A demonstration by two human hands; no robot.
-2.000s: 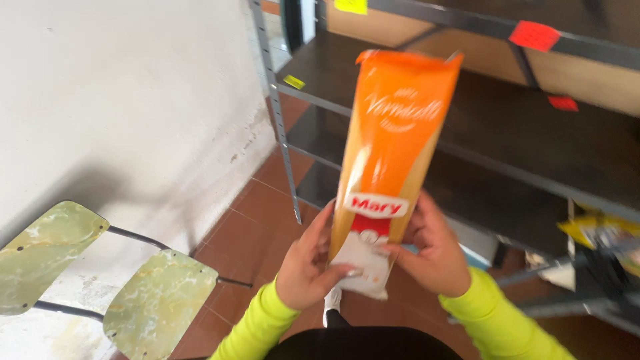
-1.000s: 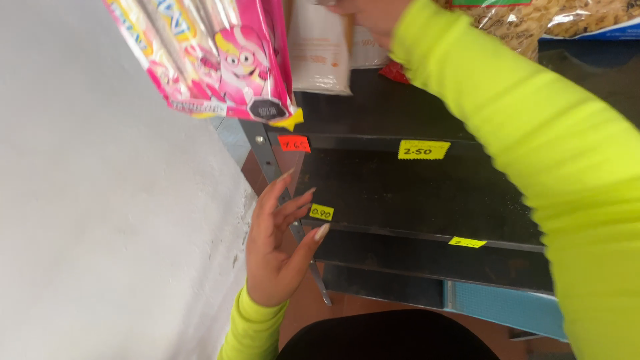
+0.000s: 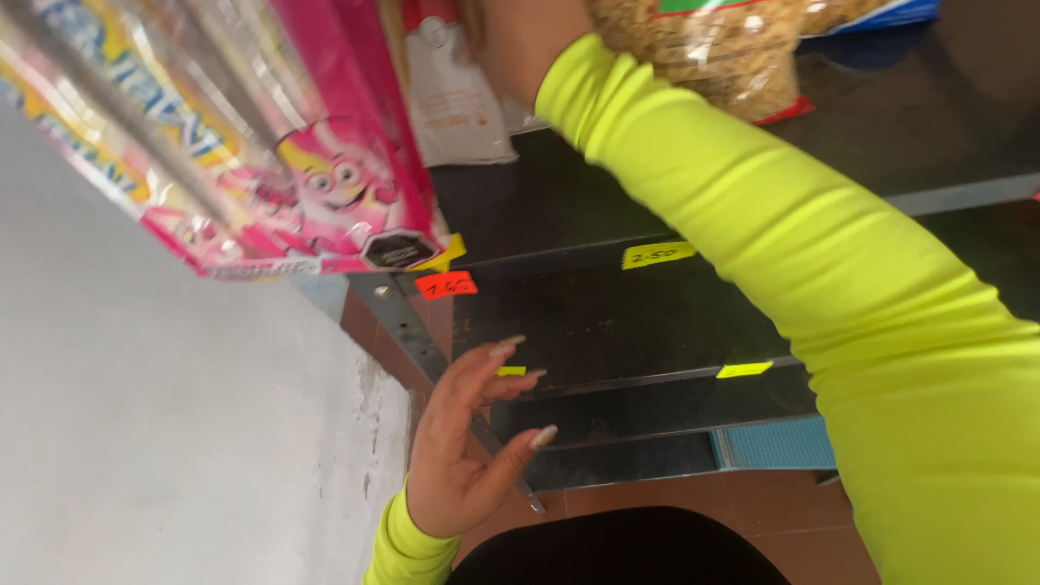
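Observation:
My left hand [image 3: 475,443] is held up beside the front post of a dark metal shelving unit [image 3: 552,191], fingers apart, holding nothing. My right hand [image 3: 528,45] reaches onto the upper shelf, its fingers cut off by the top edge of the view, so its grip cannot be seen. Just left of it lies a plastic package with a white end [image 3: 459,114]. Bags of dry pasta [image 3: 731,57] lie right of the wrist. A large pink package of wrapped sweets [image 3: 349,187] hangs in the upper left, in front of the shelf corner.
Yellow price tags [image 3: 658,254] and a red price tag [image 3: 446,285] are stuck along the shelf edges. A white wall [image 3: 203,422] stands on the left. Lower down are more dark shelves, a light blue ribbed object [image 3: 776,444] and the tiled floor [image 3: 715,512].
Two seconds ago both hands held an orange vermicelli package before the shelves. My right hand has since gone up to the upper shelf, and my left hand is off the package. The view has shifted greatly.

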